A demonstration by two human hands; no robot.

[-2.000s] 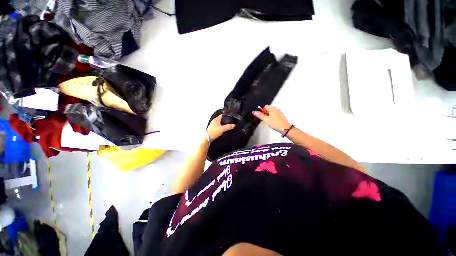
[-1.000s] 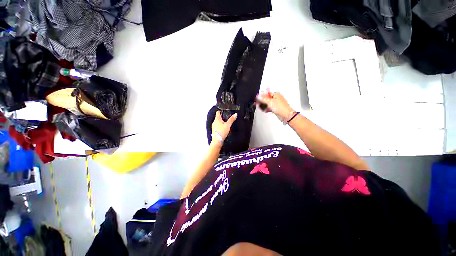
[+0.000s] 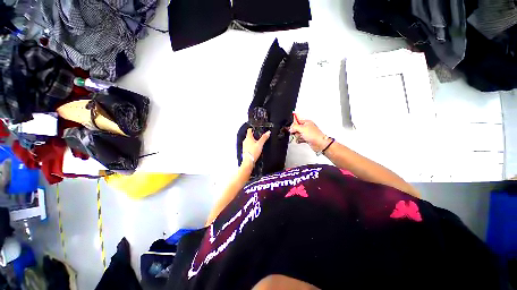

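Observation:
A long dark bundle of cut pieces (image 3: 278, 93) lies on the white table in front of me, its narrow end pointing away, with a band around its middle. My left hand (image 3: 255, 144) grips the bundle's left side near the band. My right hand (image 3: 308, 133) is at the bundle's right edge. It holds a thin red stick (image 3: 296, 118), its tip up, and the fingers are closed around it. Whether these fingers also hold the band is too small to tell.
White card template (image 3: 388, 90) with a square cut-out lies right on the white table (image 3: 198, 107). Black panels (image 3: 269, 12) lie at the far edge. Dark garments (image 3: 448, 34) are piled far right. Tied dark bundles (image 3: 122, 110), a tan roll (image 3: 79, 112) and red cloth lie left.
The bundle has turned more upright in view and the scene has shifted left. My right hand has moved from above the bundle's right side to its edge near the band. My left hand stays on the bundle.

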